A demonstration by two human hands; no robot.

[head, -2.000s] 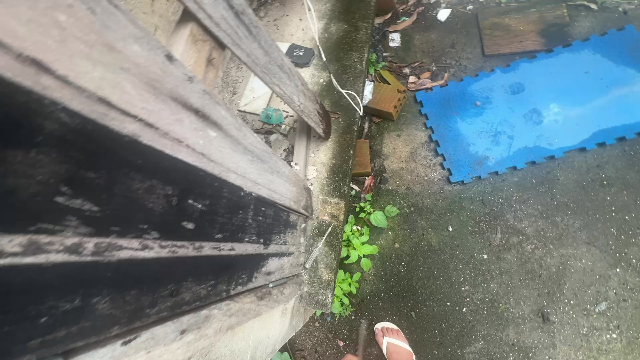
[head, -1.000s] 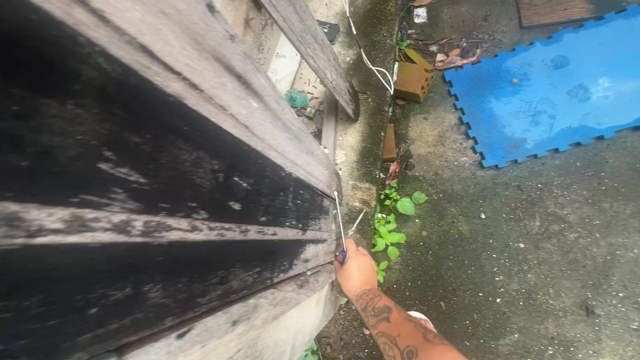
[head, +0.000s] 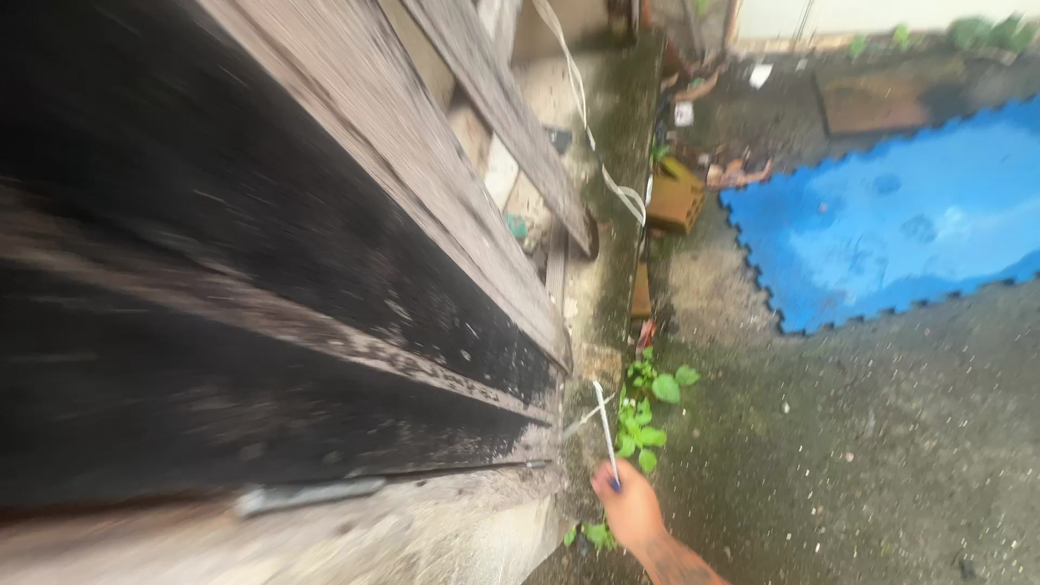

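One hand reaches up from the bottom edge, a little right of centre; from the side its arm comes in, I take it for my right hand (head: 632,505). Its fingers are closed on a thin white rod-like tool (head: 606,432) with a bit of blue at the grip. The tool's far end points away, just right of the low end of a weathered wooden panel with black paint (head: 455,341). Behind the tool a pale strip (head: 587,418) crosses it at a slant. A grey metal bolt or hinge (head: 309,494) lies along the panel's lower edge. My left hand is out of view.
A mossy concrete ledge (head: 621,146) runs beside the panel, with a white cord (head: 578,89) over it. Green weeds (head: 642,435) grow along its foot. A broken hollow brick (head: 676,199) lies near a blue foam mat (head: 910,219) on wet concrete. A wooden board (head: 869,101) lies beyond.
My right hand came into view holding the tool. Since one second ago the tool's tip has moved from against the panel's end to a spot apart from it. The view has shifted.
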